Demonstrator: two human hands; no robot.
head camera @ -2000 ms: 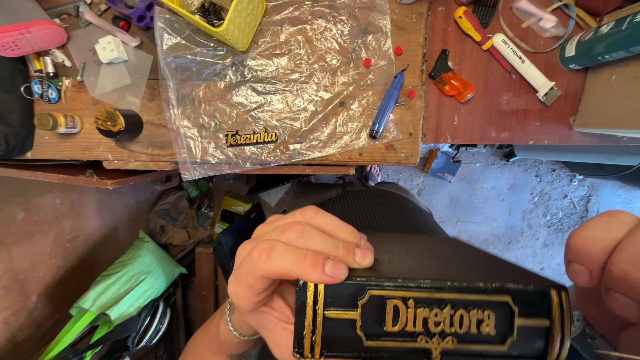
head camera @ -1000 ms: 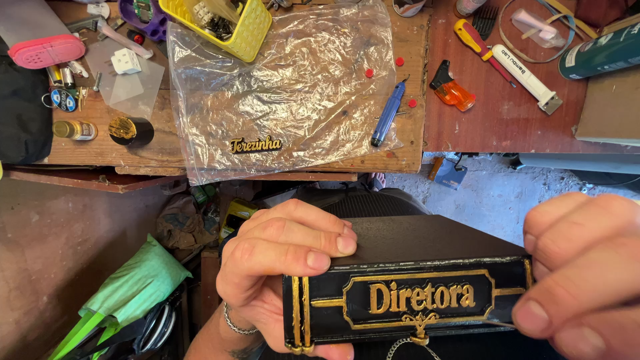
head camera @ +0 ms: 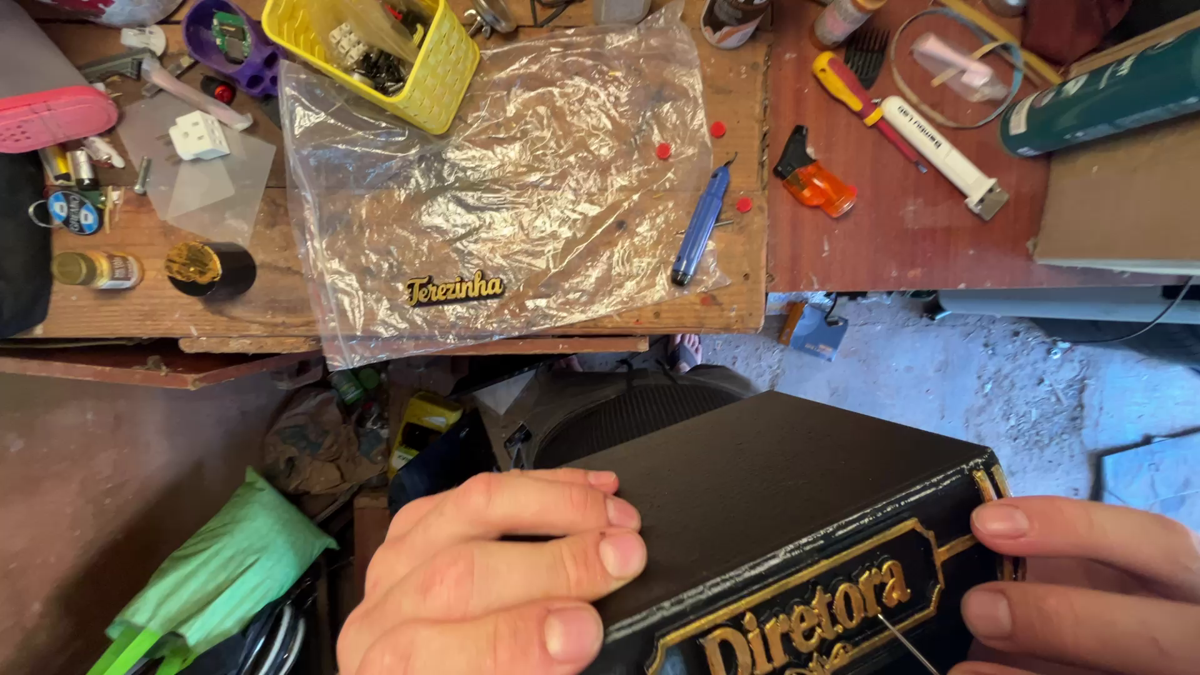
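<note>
A black book-shaped block (head camera: 778, 469) with raised gold lettering and a gold frame on its spine fills the lower right. My left hand (head camera: 497, 572) grips its left end, fingers over the top face. At the block's right end is my right hand (head camera: 1087, 581), its fingertips at the gold bands. A thin metal wire or needle-like tip (head camera: 907, 645) reaches the lettering from beside the right hand; how it is held is hidden. A gold-and-black name piece (head camera: 456, 288) lies on a clear plastic bag (head camera: 544, 197) on the bench.
The wooden bench (head camera: 300, 314) carries a yellow basket (head camera: 441, 84), a blue pen-like tool (head camera: 701, 225), a small black pot (head camera: 211, 270) and a gold-paint bottle (head camera: 97, 269). An orange lighter (head camera: 816, 178), screwdriver (head camera: 867, 112) and green canister (head camera: 1106, 94) lie right. A green bag (head camera: 220, 562) hangs lower left.
The block has turned so its spine slants up to the right, and more of its top face shows. My right hand now touches its right end, with a thin tip at the lettering.
</note>
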